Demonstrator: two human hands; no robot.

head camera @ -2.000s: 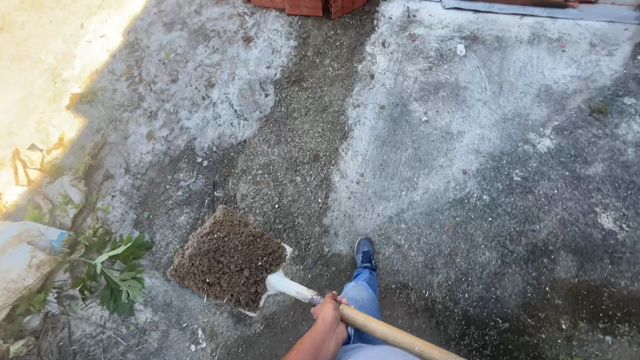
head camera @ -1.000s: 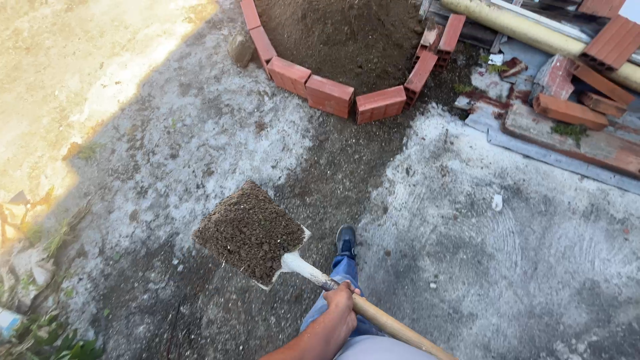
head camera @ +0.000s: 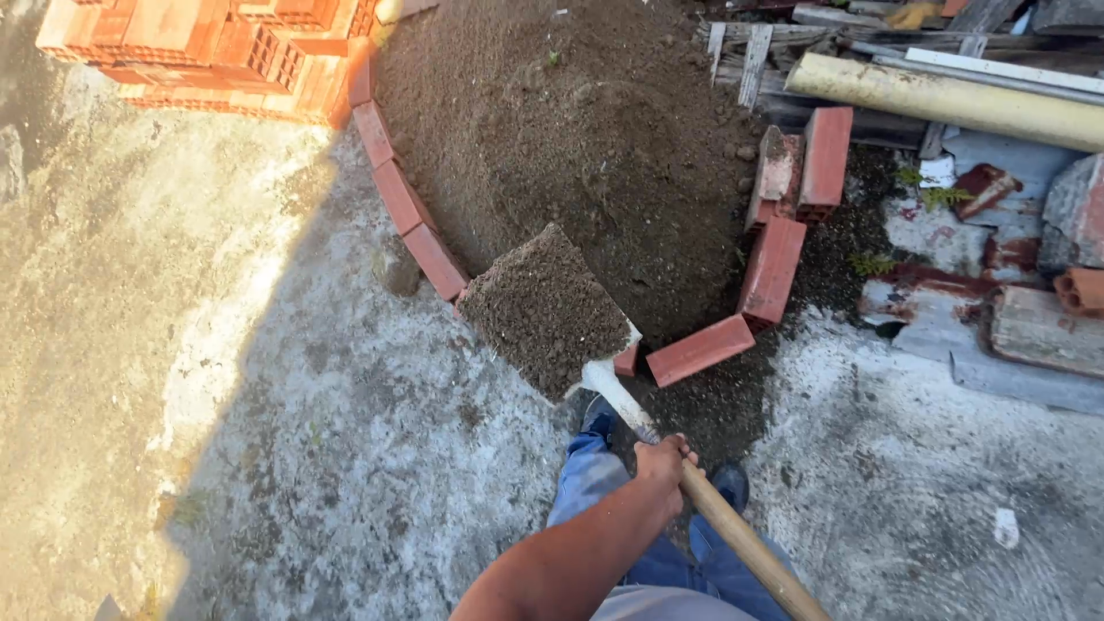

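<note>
My left hand (head camera: 666,464) is closed around the lower part of a shovel's wooden handle (head camera: 750,545), just behind its white metal socket. The shovel blade (head camera: 548,312) bears a heap of dark, crumbly soil and hangs over the near edge of a ring of red hollow bricks (head camera: 700,350). Inside that ring lies a large mound of brown soil (head camera: 604,164). The blade hides part of the near bricks. The handle runs out of view at the bottom, and my right hand is not in view.
A stack of hollow bricks (head camera: 198,52) stands in sunlight at the upper left. At the right lie a pale yellow pipe (head camera: 940,102), old boards, sheet metal (head camera: 1026,371) and broken masonry. A stone (head camera: 397,267) sits outside the ring. My shoes (head camera: 731,485) are below the near bricks.
The view has moved forward to the brick ring, which only showed at the top edge two seconds ago. The loaded blade, away from the bricks before, is now over them. My left hand keeps its hold.
</note>
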